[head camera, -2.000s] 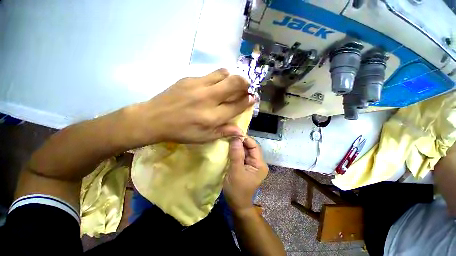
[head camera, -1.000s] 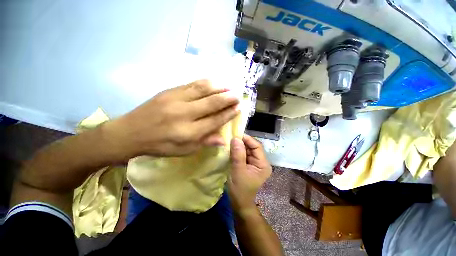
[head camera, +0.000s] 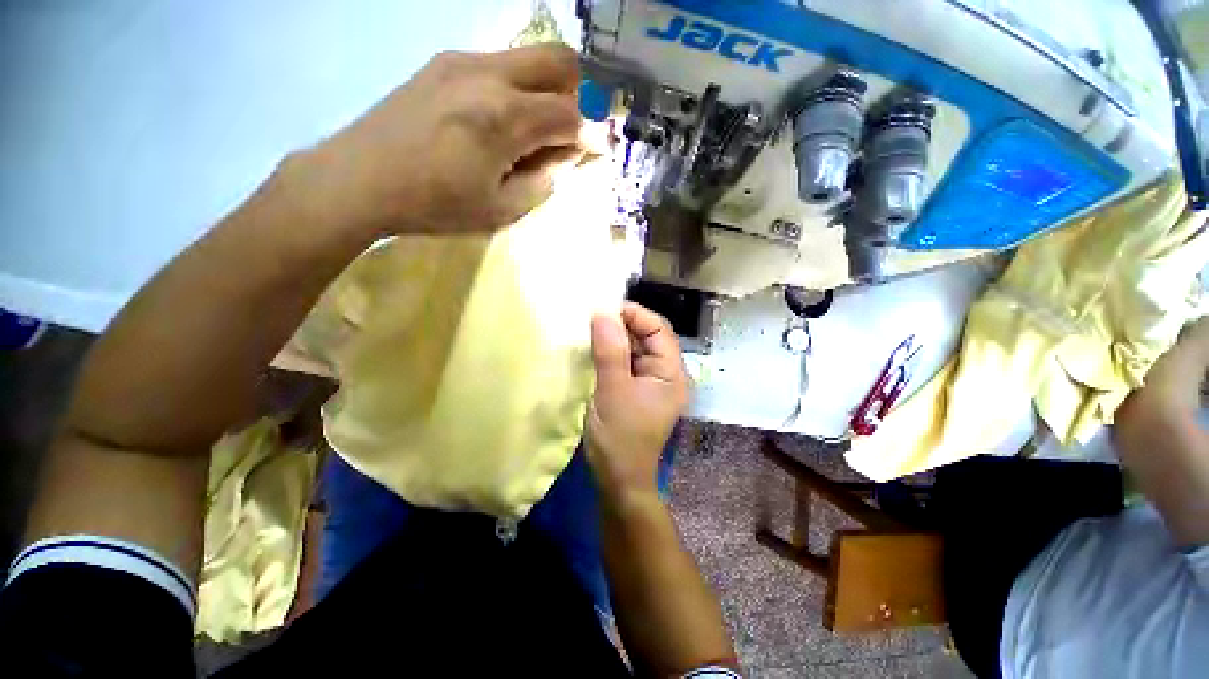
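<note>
The pale yellow garment piece (head camera: 458, 358) lies over the table's front edge and hangs toward my lap, its right edge running up beside the shiny presser foot area (head camera: 631, 173). My left hand (head camera: 484, 139) is above the piece's upper part, fingertips pinching cloth just left of the presser foot; lamp glare blurs that spot. My right hand (head camera: 638, 378) pinches the right edge lower down, below the needle area, between thumb and fingers. The overlock machine (head camera: 743, 232) stands to the right of the piece.
Grey tension knobs (head camera: 827, 139) stick out from the machine. A red thread snips (head camera: 883, 387) lies right of it, beside another yellow pile (head camera: 1061, 332). A person's arm (head camera: 1173, 431) is at far right. A crumpled yellow bundle (head camera: 252, 544) hangs low left. A wooden stool (head camera: 886, 581) stands below.
My left hand has moved up and away from my right hand, lifting the cloth's upper part beside the presser foot. More of the piece shows between my hands. The view has shifted slightly.
</note>
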